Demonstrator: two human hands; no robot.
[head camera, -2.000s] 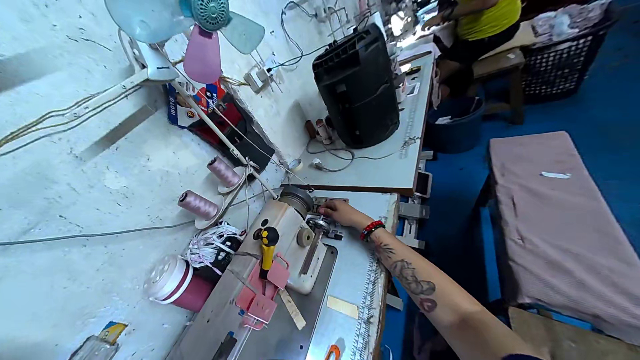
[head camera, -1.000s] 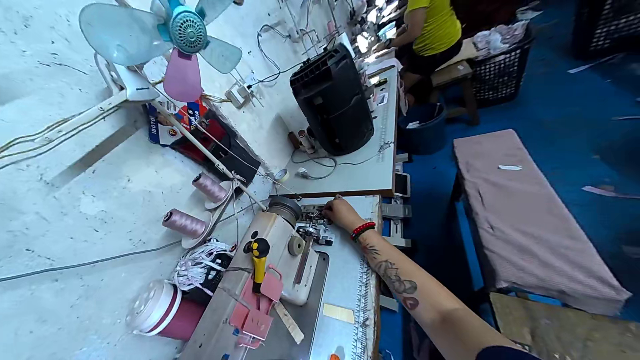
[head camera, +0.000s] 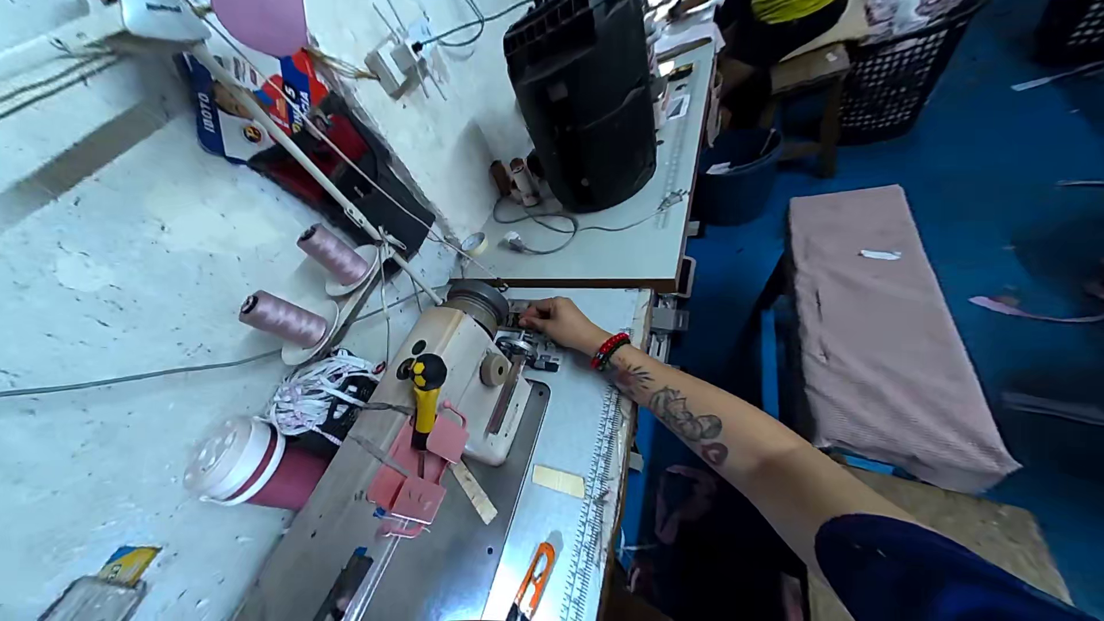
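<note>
My right hand (head camera: 562, 323), with a red beaded bracelet (head camera: 610, 351) at its wrist, reaches to the far end of the sewing machine (head camera: 466, 354). Its fingers are bent together at small metal parts (head camera: 520, 345) beside the dark handwheel (head camera: 479, 304); whether they pinch anything is hidden. My left hand is out of view. A yellow-and-black screwdriver (head camera: 425, 401) stands in a pink holder (head camera: 410, 483) on the machine head. Two cones of mauve thread (head camera: 285, 319) sit on the stand by the wall. Orange-handled thread snips (head camera: 536, 576) lie on the table near me.
A large black speaker (head camera: 586, 103) stands on the adjoining table (head camera: 595, 263), with a cable beside it. A red lidded jug (head camera: 259, 466) and a white cord bundle (head camera: 319, 392) are left of the machine. At right is a pink cloth-covered bench (head camera: 888, 336); a person (head camera: 789, 9) sits beyond.
My right hand stays beside the handwheel, with little plain change in its pose. The view has shifted, and most of the fan has left the frame.
</note>
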